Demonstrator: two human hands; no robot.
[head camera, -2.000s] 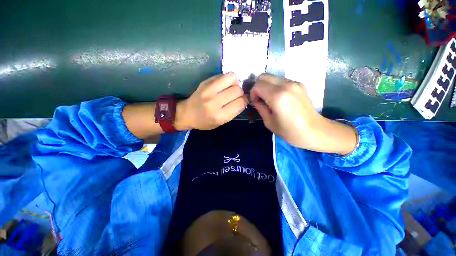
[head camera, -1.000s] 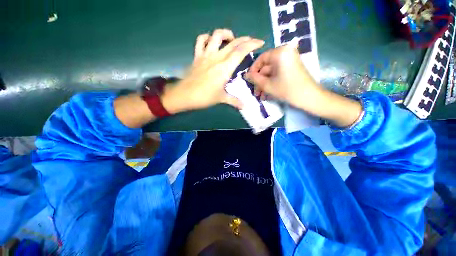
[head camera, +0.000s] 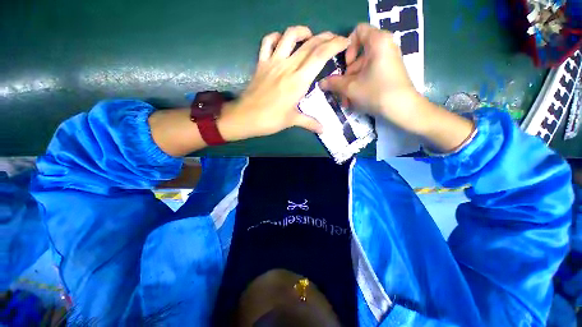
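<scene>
The phone unit (head camera: 336, 131) is tilted in front of me, a silvery-white rectangle with a dark strip, its lower end pointing down and right. My left hand (head camera: 281, 86) grips it around its left side, thumb below and fingers across the upper end. My right hand (head camera: 376, 67) is at the dark upper end, fingers curled and thumb against the unit. Whether a piece is between its fingertips is hidden. The sticker sheet (head camera: 415, 70) with black shapes lies right of the phone, partly under my right hand and forearm.
A spare sticker sheet (head camera: 550, 118) lies at the far right. A red-edged scrap bin (head camera: 541, 62) with pale bits is at the upper right. A clear glossy item (head camera: 462, 101) lies beside my right sleeve. The green bench mat's front edge runs just before my body.
The phone, upright on the mat two seconds ago, is now tilted in my left hand and nearer me. Since one second ago, both hands have shifted slightly up and right in view.
</scene>
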